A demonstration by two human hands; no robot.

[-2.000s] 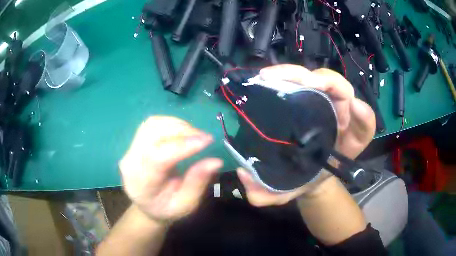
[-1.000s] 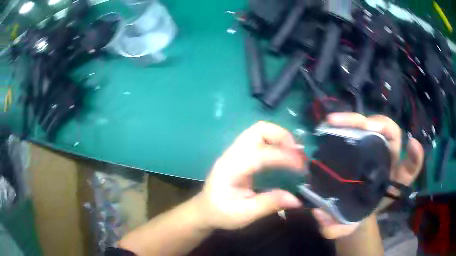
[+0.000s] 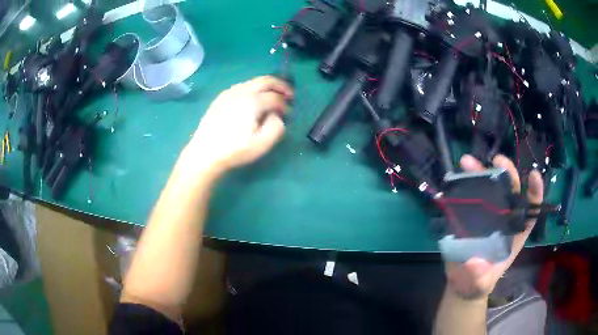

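Observation:
My right hand (image 3: 488,265) holds a black device head (image 3: 475,206) above the bench's front edge at the right, fingers behind it and thumb below. A curved clear band (image 3: 475,248) lies along its lower side, and a pale edge shows along its top. Red wires cross its face, and a thin black stem (image 3: 541,208) sticks out to the right. My left hand (image 3: 242,121) is over the bench, fingers curled, beside a black handle tube (image 3: 338,108). A blurred dark shape is at its fingertips; whether it is gripped cannot be told.
Heaped black units (image 3: 459,72) with red wires and white connectors cover the back and right of the green bench (image 3: 262,203). Another black heap (image 3: 65,111) is at the left. Loose clear bands (image 3: 170,55) lie between them. A cardboard box (image 3: 72,262) stands below the left edge.
My left hand has moved away from the device head, forward and left to the edge of the heap. My right hand still holds the head, now farther right with its face turned more towards the camera.

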